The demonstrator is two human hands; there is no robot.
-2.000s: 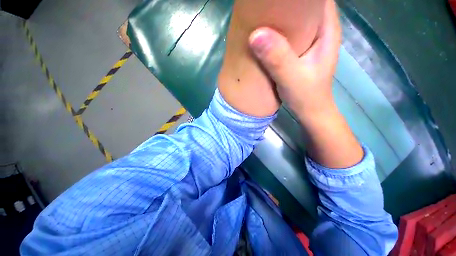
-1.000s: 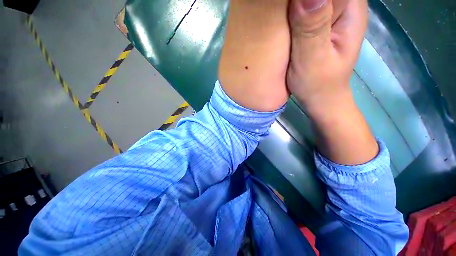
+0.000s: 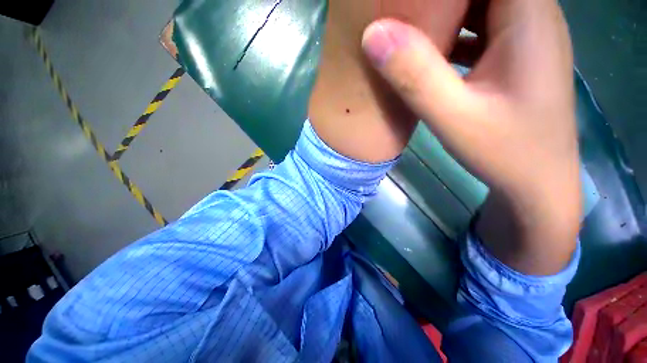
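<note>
My bare left forearm (image 3: 362, 92) rises from a pushed-up light blue gridded sleeve (image 3: 284, 191) and runs out of the top edge, so my left hand is not in view. My right hand (image 3: 496, 106) is at the right side of this forearm. Its thumb lies across or just over the forearm and is spread from the fingers, which the top edge cuts off. A dark gap shows between palm and forearm. I see no workpiece. The right sleeve's elastic cuff (image 3: 525, 276) sits below the wrist.
A glossy dark green mat (image 3: 248, 92) with a slit lies under the arms, with a paler ribbed pad (image 3: 443, 184) on it. Red slabs (image 3: 610, 319) are stacked at bottom right. Yellow-black tape (image 3: 149, 113) marks the grey floor at left; a dark bin (image 3: 28, 283) stands there.
My right hand has come nearer the camera and to the right, its palm now off the forearm and its thumb spread. The left forearm has stayed almost in place.
</note>
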